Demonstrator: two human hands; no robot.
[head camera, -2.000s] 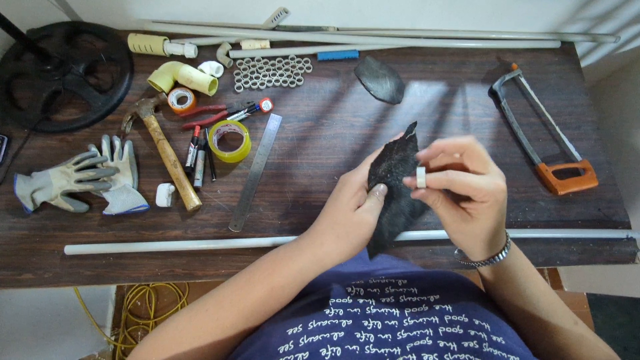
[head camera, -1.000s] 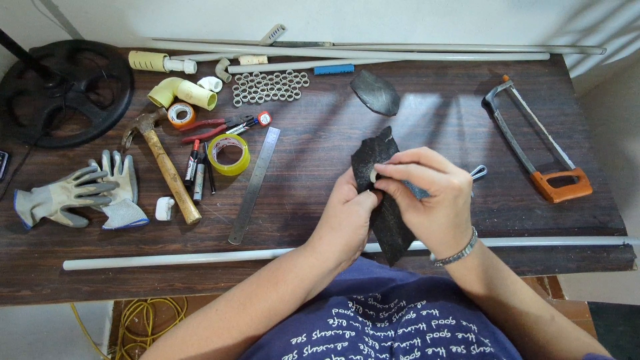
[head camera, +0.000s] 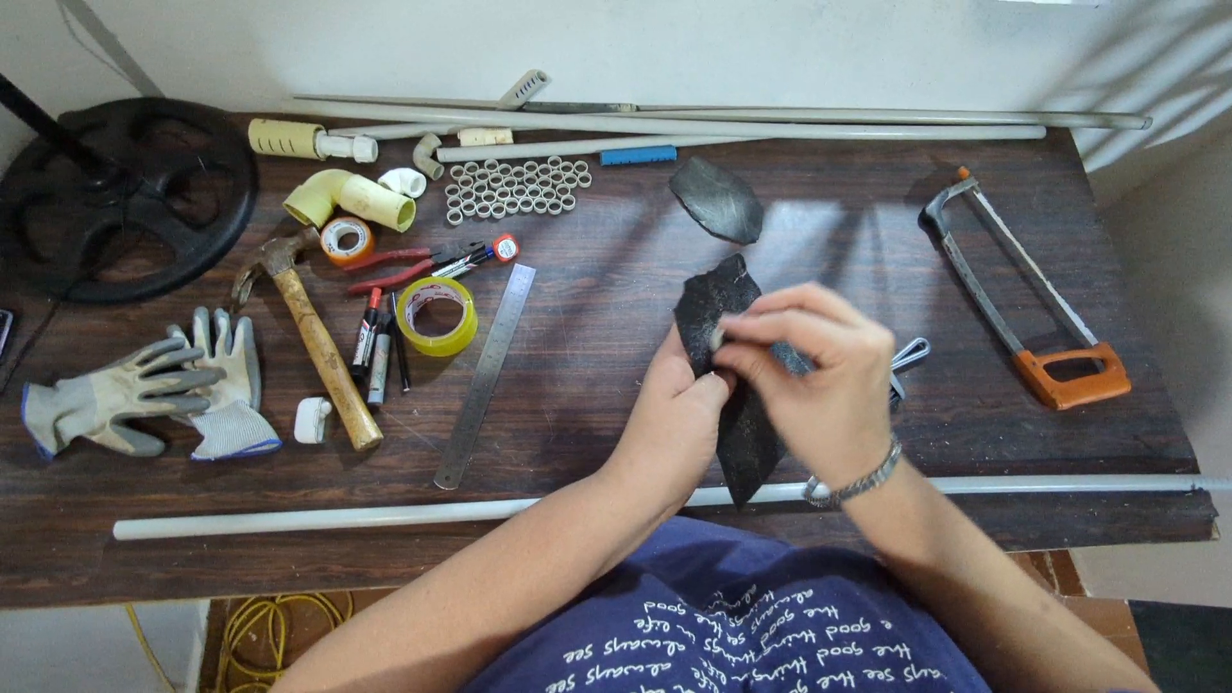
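Note:
My left hand (head camera: 679, 414) grips a dark, rough-surfaced sheet (head camera: 749, 443), probably sandpaper, held upright above the table. Pinched between the fingertips of my right hand (head camera: 818, 371) is a small white ring (head camera: 717, 337), pressed against the sheet's face; most of the ring is hidden by the fingers. A second dark piece (head camera: 717, 200) lies flat just beyond the sheet. Many short cut pipe rings (head camera: 517, 188) stand in rows at the back. A long white pipe (head camera: 327, 521) crosses the table under my forearms.
A hacksaw (head camera: 1068, 380) with an orange handle lies at right, a metal clip (head camera: 908, 356) near my right hand. Left of my hands are a steel ruler (head camera: 486, 375), yellow tape (head camera: 468, 329), markers (head camera: 366, 332), pliers (head camera: 390, 269), a hammer (head camera: 327, 356) and gloves (head camera: 115, 395). Pipes (head camera: 751, 127) line the back.
My right hand has brought the small white ring from beside the dark sheet onto its face. The metal clip, hidden two seconds ago, now shows beside my right hand.

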